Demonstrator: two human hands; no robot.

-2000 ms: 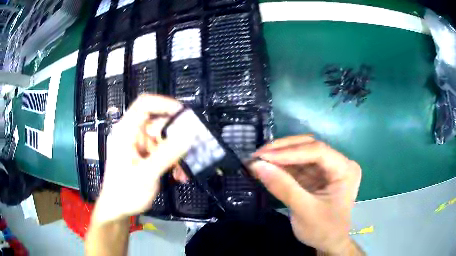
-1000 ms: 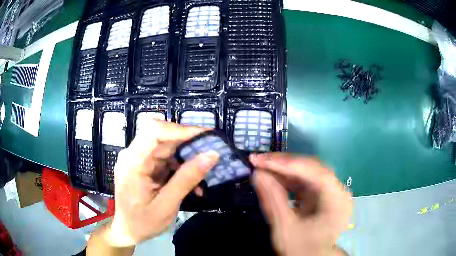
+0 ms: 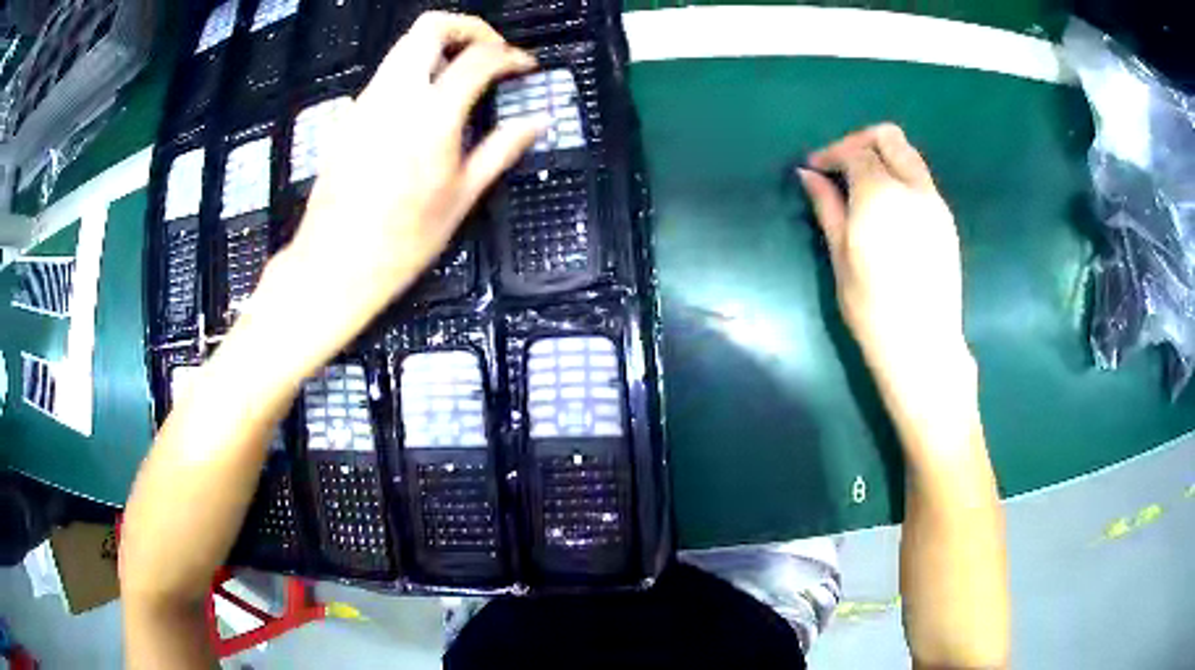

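A black phone housing with a pale keypad lies in the tray pocket under my left hand. My left hand is over the tray, thumb and fingers apart, the fingertips at the housing's keypad end. My right hand is above the green mat, thumb and forefinger together on a small black insert. The pile of inserts does not show; my right hand is where it lay. The black blister tray holds several housings with pale keypads; my left arm hides some.
A crumpled clear bag with dark contents lies at the right edge. The green mat has a white line across its far side. Striped pieces lie at left. Stacked grey trays stand at the far left. A red stool is below.
The housing that both hands held is now in the tray pocket that was empty. My left hand has moved up and opened. My right hand has moved away to the insert pile's place.
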